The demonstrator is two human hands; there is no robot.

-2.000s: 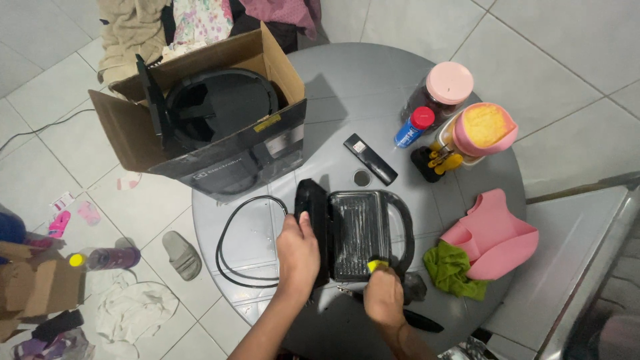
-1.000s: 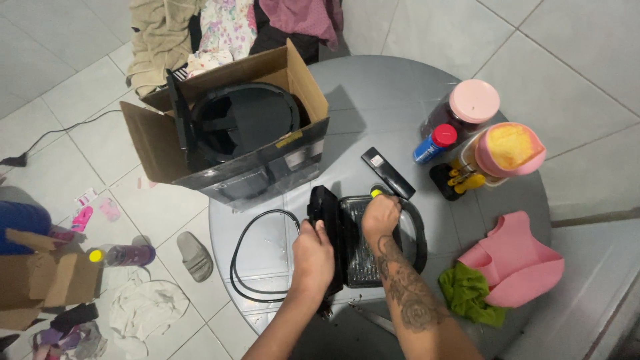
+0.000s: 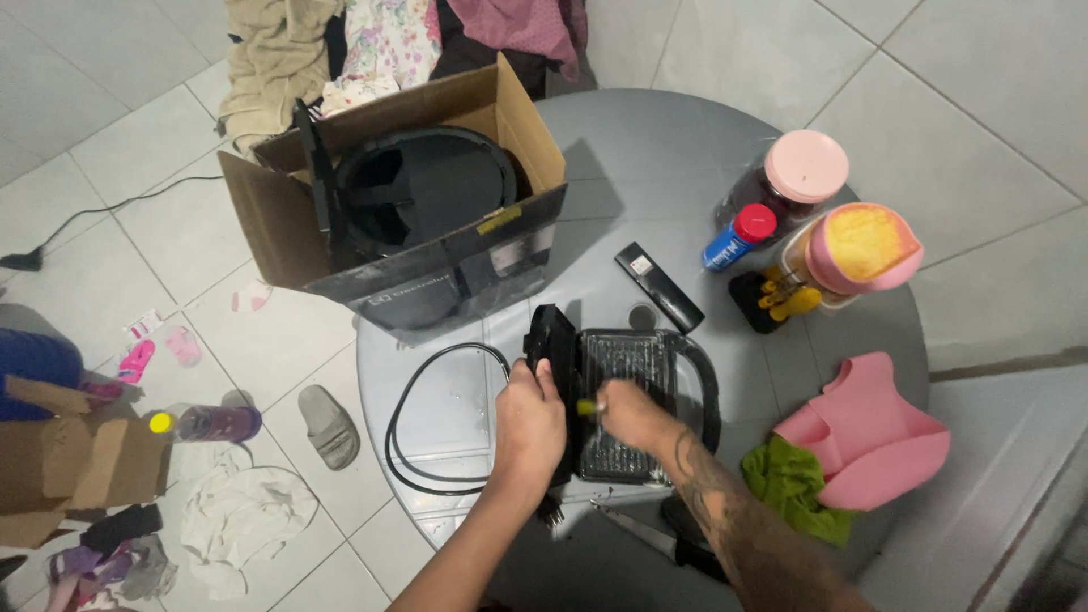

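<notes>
An electric grill or sandwich press (image 3: 629,459) lies unfolded on the round grey table, its ribbed plate facing up and looking wet. My left hand (image 3: 529,425) grips the black upright lid (image 3: 548,336) at the plate's left side. Over the plate, my right hand (image 3: 633,412) is closed on a small tool with a yellow-green end (image 3: 586,407); its type cannot be told. The black power cord (image 3: 393,433) loops to the left of the lid. Below the grill lies a knife (image 3: 637,529) with a dark handle, partly behind my right forearm.
An open cardboard box (image 3: 531,127) holding a black appliance stands at the table's back left. A black remote-like object (image 3: 659,287), a blue bottle (image 3: 727,248), a pink-lidded jar (image 3: 806,166), a yellow-handled tool set (image 3: 790,302), a green cloth (image 3: 795,489) and a pink silicone bib (image 3: 884,425) surround the grill.
My right hand has moved over the ribbed plate, from its lower right to its top and then to its left middle. My left hand stays at the lid.
</notes>
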